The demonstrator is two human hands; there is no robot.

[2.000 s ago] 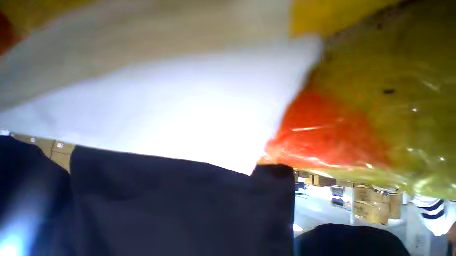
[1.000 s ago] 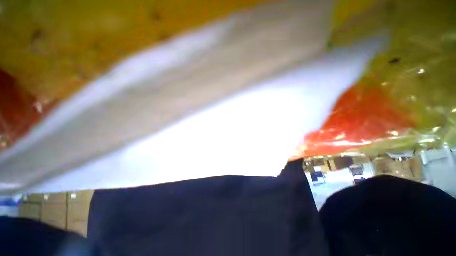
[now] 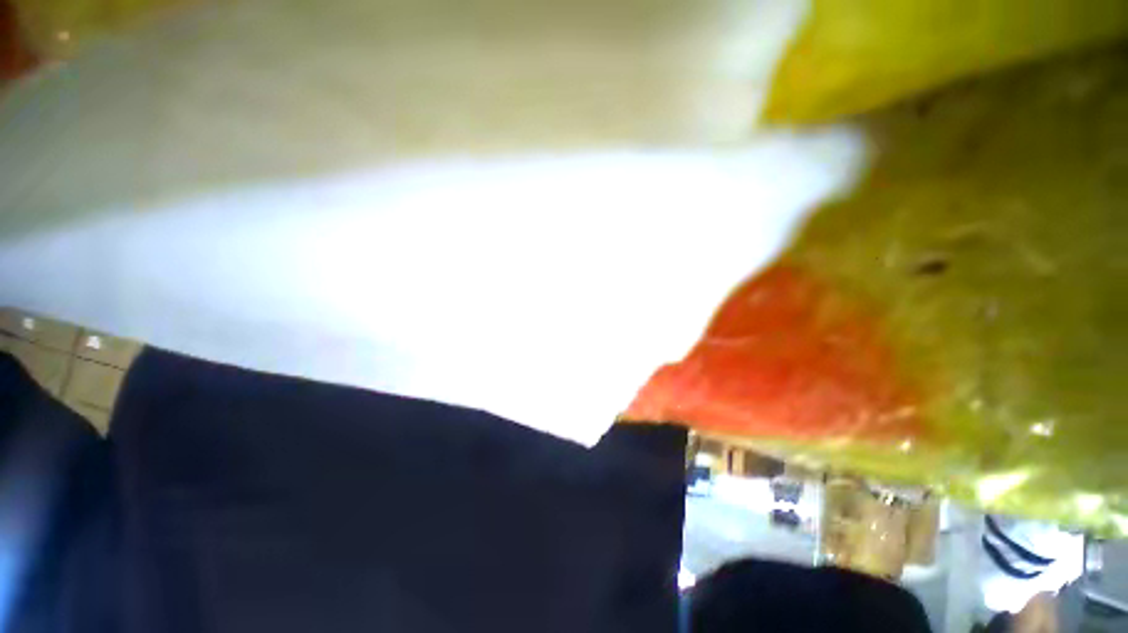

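Note:
Neither of my hands shows. A blurred white sheet-like thing (image 3: 408, 272), perhaps cloth or paper, fills the upper left and middle, very close to the camera. Behind and beside it is a shiny yellow surface (image 3: 1014, 247) with a red patch (image 3: 792, 359), like taped or plastic-covered material. What these are exactly I cannot tell. Dark clothing (image 3: 396, 507) fills the lower left and middle, below the white thing's edge.
The view seems upside down or strongly tilted. Brown cartons (image 3: 872, 526) stand far off at the lower right. Stacked brown boxes (image 3: 74, 365) show at the left edge. A person's white sleeve with dark stripes (image 3: 1033, 556) is at the lower right. A dark rounded shape (image 3: 804, 600) is at the bottom.
The white thing and the dark clothing have shifted in the picture, tilting first one way and then back. The striped sleeve shows again after being out of view one second ago.

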